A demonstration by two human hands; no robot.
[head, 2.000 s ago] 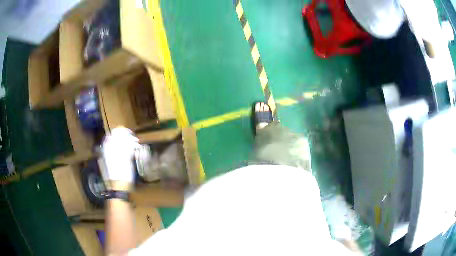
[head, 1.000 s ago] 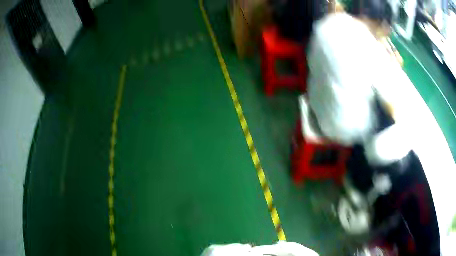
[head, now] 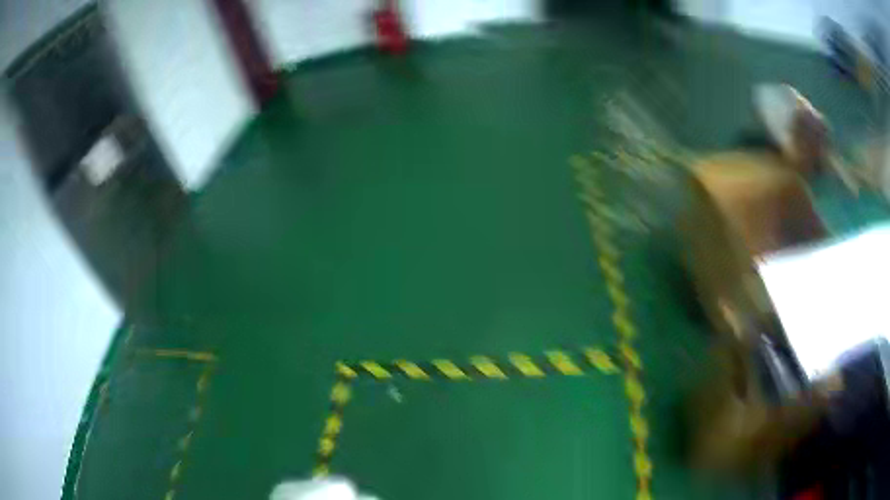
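The green floor (head: pixel 420 225) lies in front of me. A yellow-and-black striped line (head: pixel 488 367) crosses it and meets a long striped line (head: pixel 629 391) on the right. A small white patch (head: pixel 322 489) shows at the bottom edge, cut off and blurred; I cannot tell whether it is clothing or a glove. Neither my left hand nor my right hand can be made out. No held thing shows.
Blurred brown boxes or furniture (head: pixel 747 200) stand at the right, beside a white surface (head: pixel 839 298). A white wall (head: pixel 49 283) and a dark doorway-like panel (head: pixel 98 161) are at the left. A small red object (head: pixel 392 29) stands at the far wall.
The view has swung from open cartons at my left, past a seated person and red stools, to open floor. The white-gloved left hand seen at the cartons no longer shows clearly.
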